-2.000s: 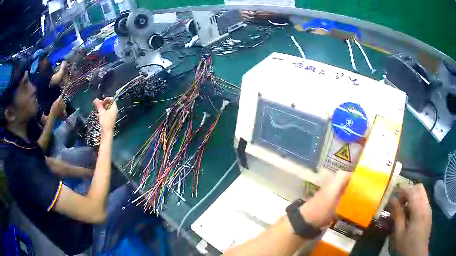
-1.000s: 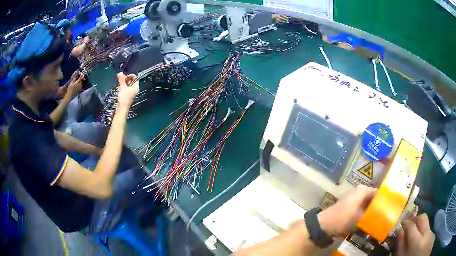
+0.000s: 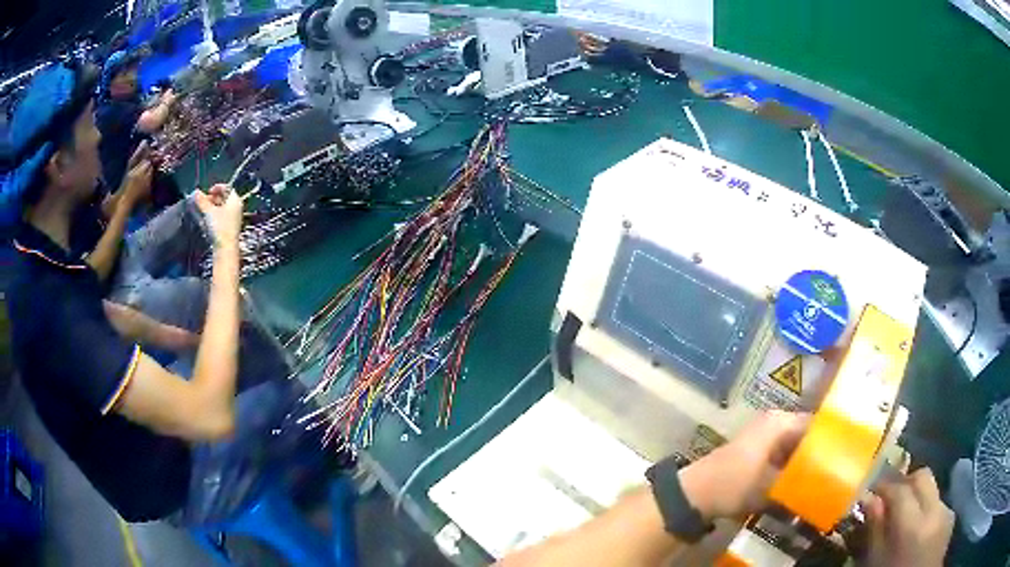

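The cream taping machine (image 3: 620, 388) stands at the lower right, with a dark touchscreen (image 3: 681, 316) and an orange guard (image 3: 844, 426) on its right side. My left hand (image 3: 753, 460), below a black wristband, is at the left side of the orange guard; its fingertips are partly hidden behind the guard. My right hand (image 3: 910, 518) is at the right side of the guard, fingers bent and blurred, cut off by the bottom edge. I cannot make out what either hand holds. The gap between the orange blocks is mostly hidden.
A loose wire pile (image 3: 415, 299) lies left of the machine on the green bench. A seated person (image 3: 122, 366) is at the left, with another person behind. A desk fan (image 3: 988, 471) is at the right edge. Neighbouring machines (image 3: 360, 83) stand at the back.
The whole view has shifted between frames. My hands stay at both sides of the orange guard. The neighbouring person's raised hand and its strands have shifted slightly.
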